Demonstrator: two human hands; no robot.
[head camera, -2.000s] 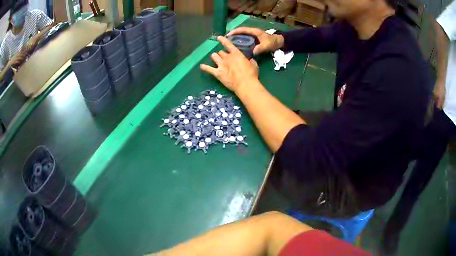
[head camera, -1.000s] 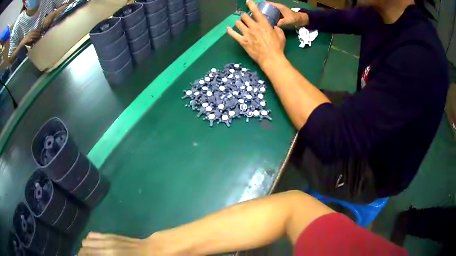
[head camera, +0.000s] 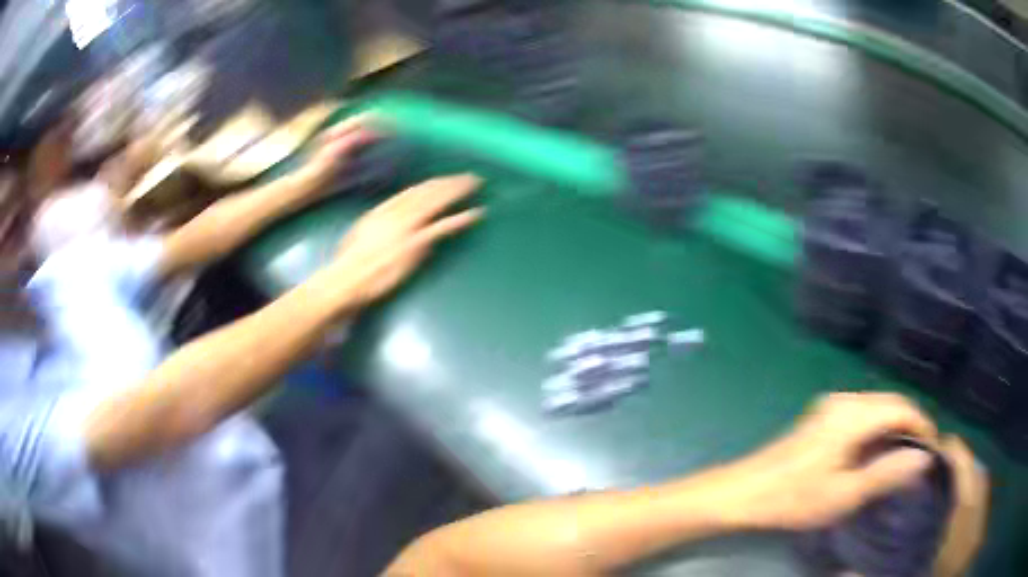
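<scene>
The frame is blurred by motion. A dark housing (head camera: 891, 513) is at the lower right, its upper rim near my fingers. My left hand (head camera: 862, 451) grips it from the left and over the top. My right hand (head camera: 964, 507) shows only in part, along the housing's right side, and seems to hold it too. The housing's inside cannot be made out. A small pile of pale and grey fittings (head camera: 603, 361) lies on the green bench top (head camera: 507, 293) left of my hands.
Columns of dark housings (head camera: 840, 254) stand at the right, beside the bright green strip (head camera: 507, 141). A shorter dark stack (head camera: 663, 169) stands farther left. At left, a person in pale clothing (head camera: 169, 394) reaches both arms over the bench, one hand at a dark item.
The view has swung left, away from the dark-clothed worker and the large pile. My left hand has come into view on a housing. My right hand, earlier near the left stacks, is now at that housing.
</scene>
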